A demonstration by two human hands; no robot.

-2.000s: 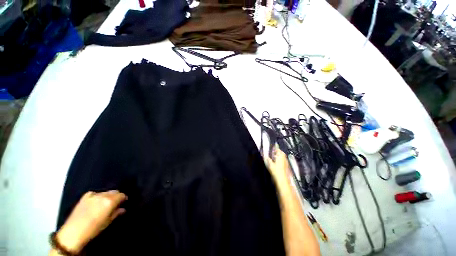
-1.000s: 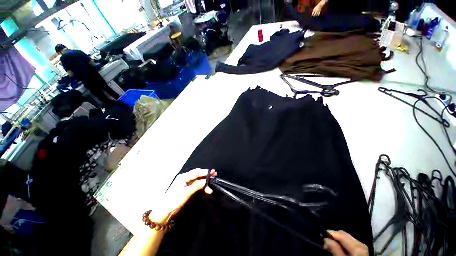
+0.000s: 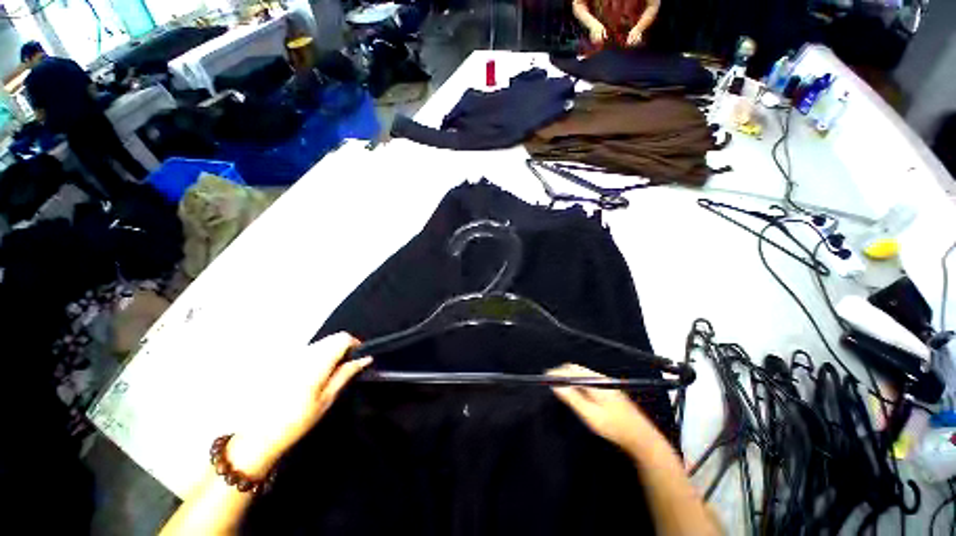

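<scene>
A black garment [image 3: 566, 272] lies spread on the white table, its narrow top edge away from me and its width flaring towards me. A black plastic hanger [image 3: 472, 378] is held above it, hook pointing away, blurred at the hook. My left hand [image 3: 320, 393] grips the hanger's left end. My right hand [image 3: 603, 406] is on the straight lower bar, right of its middle; the hanger's right end sticks out beyond it. The fingertips of my right hand are partly hidden behind the bar.
A heap of black hangers [image 3: 807, 440] lies at right, with cords and tools beyond. Brown garments [image 3: 629, 131] and navy garments [image 3: 503, 110] lie at the far end. Loose hangers [image 3: 770, 232] lie nearer. A person [image 3: 618, 21] stands behind the far end; another is far left.
Since one second ago, the hanger has swung from slanted to level across the garment, hook away from me. Two seconds ago my right hand was at the hanger heap and my left on the garment.
</scene>
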